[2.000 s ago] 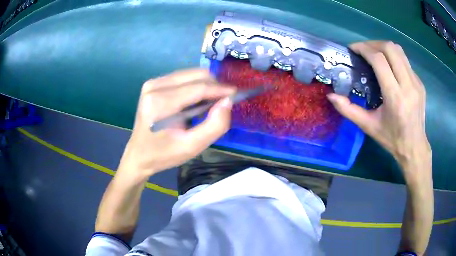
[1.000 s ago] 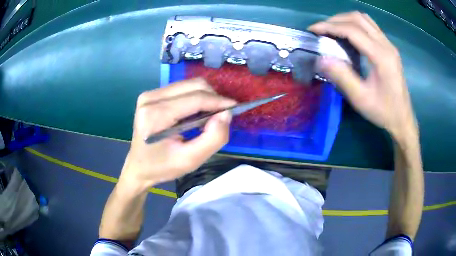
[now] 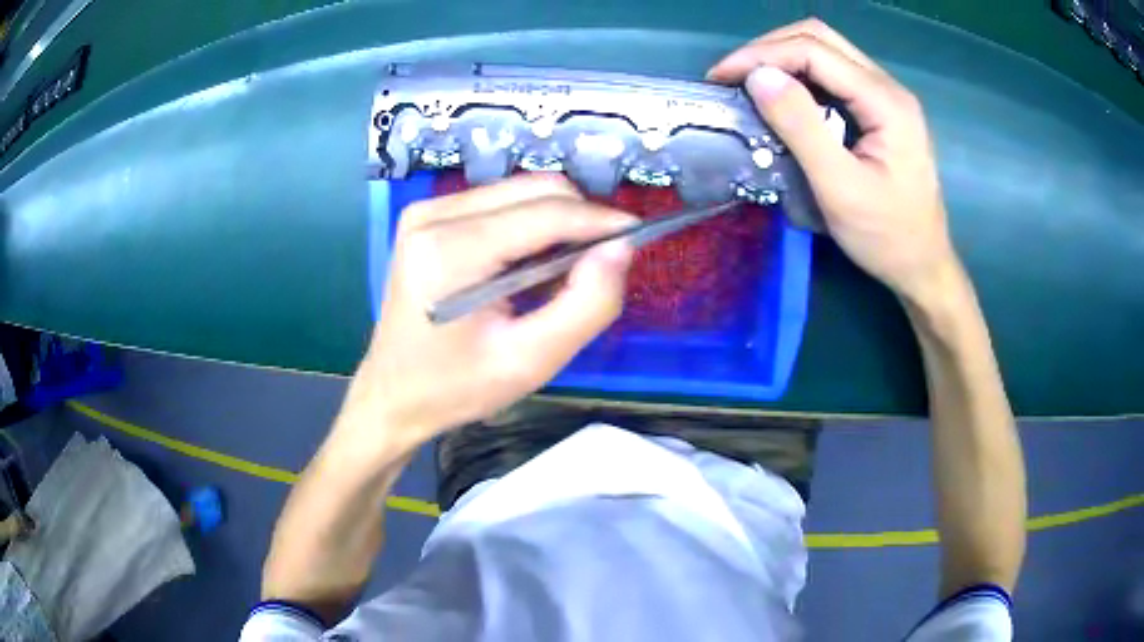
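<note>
The grey four-station metal unit (image 3: 565, 132) lies across the far side of the blue parts bin (image 3: 677, 376). Tiny red parts (image 3: 684, 276) fill the bin. My left hand (image 3: 502, 301) holds the tweezers (image 3: 540, 270) like a pencil over the bin. The tweezers' tip is at the rightmost station of the unit; whether it touches or holds a part is too small to tell. My right hand (image 3: 853, 151) grips the unit's right end, with the thumb on top and the fingers behind it.
The bin lies on the glossy green worktop (image 3: 226, 213). Dark units show at the far left (image 3: 50, 90) and the far right corner (image 3: 1104, 38). A blue object and a beige cloth-like piece (image 3: 100, 539) are at the lower left, beyond the worktop edge.
The unit and bin appear further left in view. My left hand has moved the tweezers' tip from above the red parts up to the right station. My right thumb now lies on the unit's end.
</note>
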